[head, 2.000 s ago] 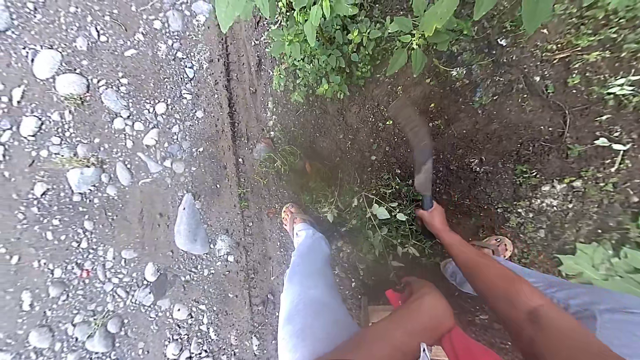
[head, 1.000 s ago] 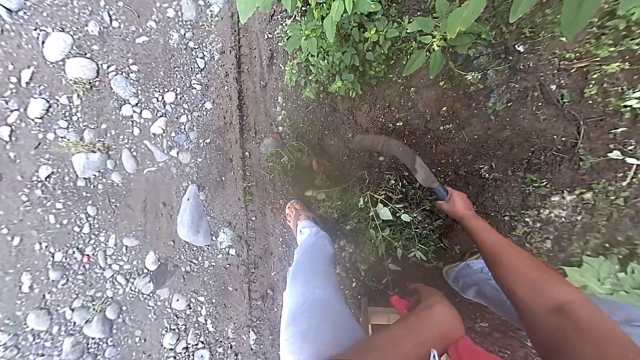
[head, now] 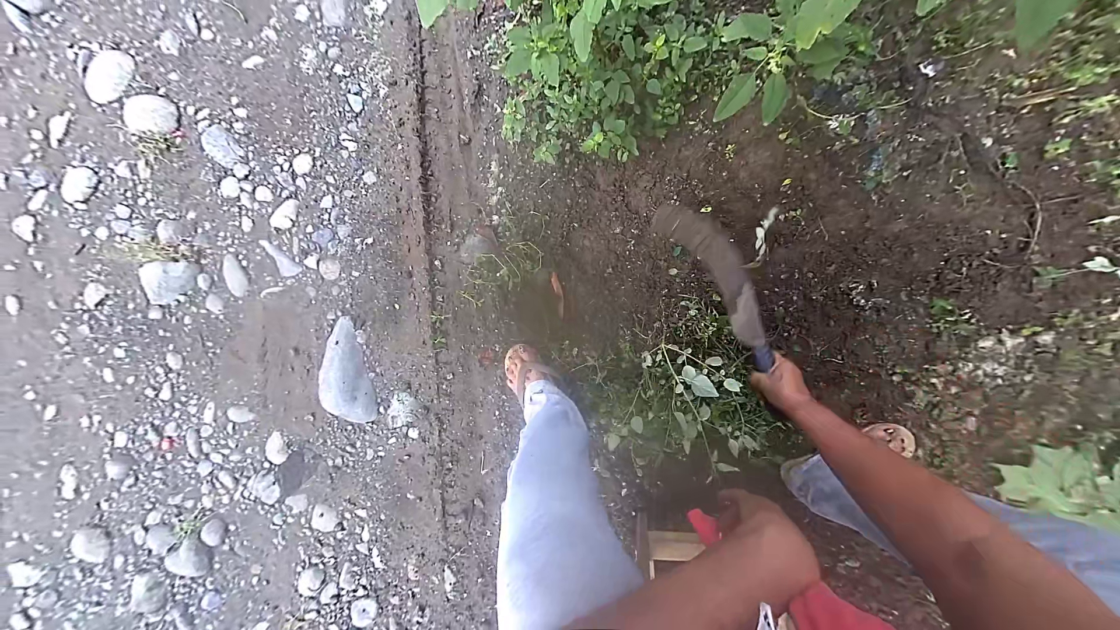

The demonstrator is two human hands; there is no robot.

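My right hand [head: 783,383] is closed around the dark handle of a curved, sickle-like blade [head: 722,267], which reaches up and left over bare soil and is partly blurred. A small cut sprig [head: 766,234] is beside the blade. Below the blade lies a heap of leafy weeds [head: 691,394]. My left hand [head: 744,512] is low in the view, near a red thing [head: 703,526] and a wooden frame or seat [head: 674,546]; my forearm and its angle hide whether its fingers grip anything.
Leafy green plants [head: 604,79] grow at the top. Stony ground with a large pale rock [head: 347,372] lies to the left. My sandalled feet [head: 523,367] are on either side of the weed heap. Broad leaves [head: 1063,481] stand at the right edge.
The curved blade has swung: one second ago it pointed more to the left, and now it points more upward. The small sprig beside the blade was not visible there before.
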